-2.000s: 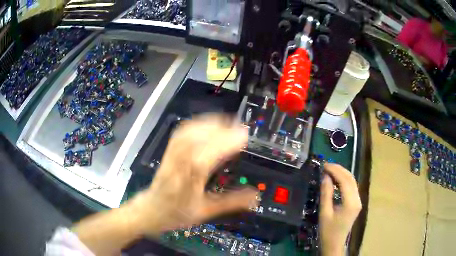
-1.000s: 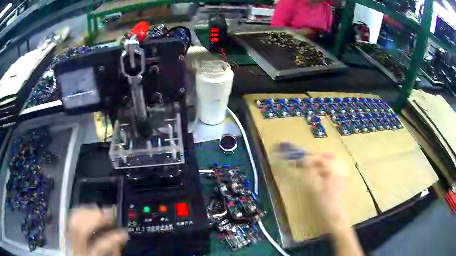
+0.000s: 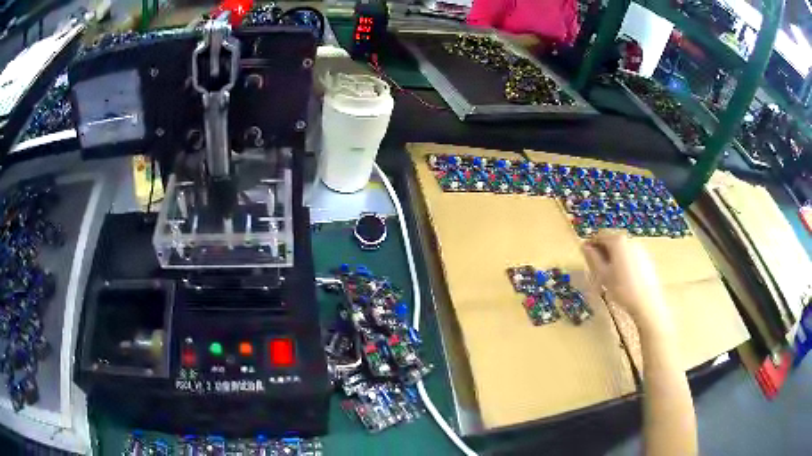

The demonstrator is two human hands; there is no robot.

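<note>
Circuit boards stand in rows on the tan cardboard sheet [image 3: 499, 365]; a small group of boards [image 3: 548, 294] lies below the rows. My right hand [image 3: 614, 263] is over the sheet, its fingertips close to the lower edge of the rows [image 3: 623, 214]; whether it holds a board is hidden. The black test fixture [image 3: 249, 392] is at left, its clamp linkage [image 3: 214, 107] upright, its red handle [image 3: 233, 11] up at the top, above the clear pressure plate [image 3: 227, 245]. My left hand is out of the picture.
A heap of boards [image 3: 378, 347] lies right of the fixture, beside a white cable [image 3: 414, 303]. A white cup [image 3: 354, 134] stands behind. A framed tray [image 3: 76, 294] of boards is far left. A person in pink [image 3: 525, 20] is at the back.
My left hand has left the picture. My right hand has moved up and right over the cardboard, and a small group of boards now lies below the rows. The view has shifted right.
</note>
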